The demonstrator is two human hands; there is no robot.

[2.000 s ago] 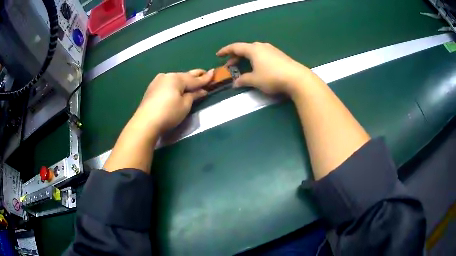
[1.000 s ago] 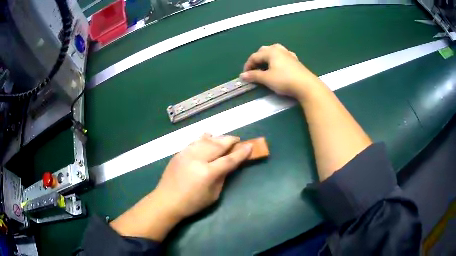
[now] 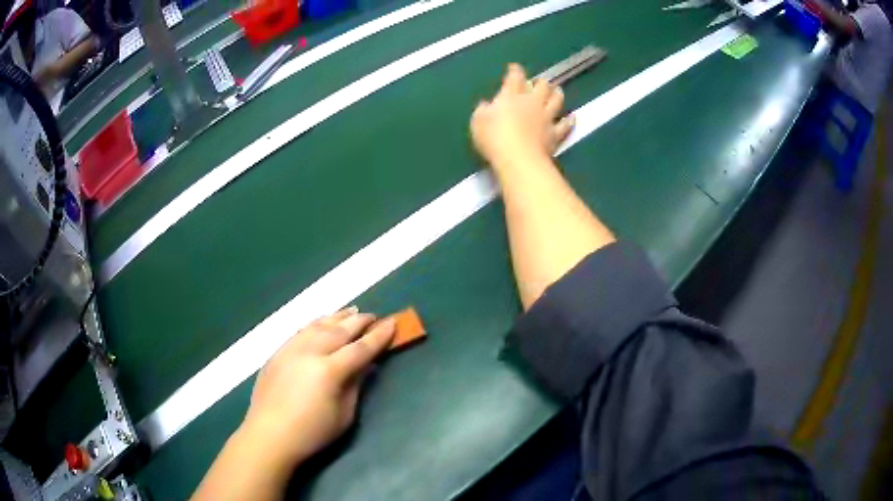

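An orange-brown pressing block [image 3: 407, 328] lies on the green bench surface near its front edge. My left hand [image 3: 318, 377] is on its left end, with the fingers and thumb over it. A narrow grey metal carrier fixture [image 3: 576, 65] lies on the green surface beyond the middle white strip. My right hand [image 3: 519, 115] is at its near end, with the fingers spread and slightly blurred. The hand hides that end, so I cannot tell if it grips the fixture.
The machine with a black ribbed cable [image 3: 49, 235] stands at the left, with a red button [image 3: 74, 456] below. Red bins [image 3: 111, 159] and grey bars [image 3: 264, 70] are on the far side. A green label [image 3: 740, 46] lies at the right. People show at both far corners.
The view has turned to the right. The carrier fixture and my right hand are farther away along the bench. My left hand has come off the fixture and rests with the block on the near surface.
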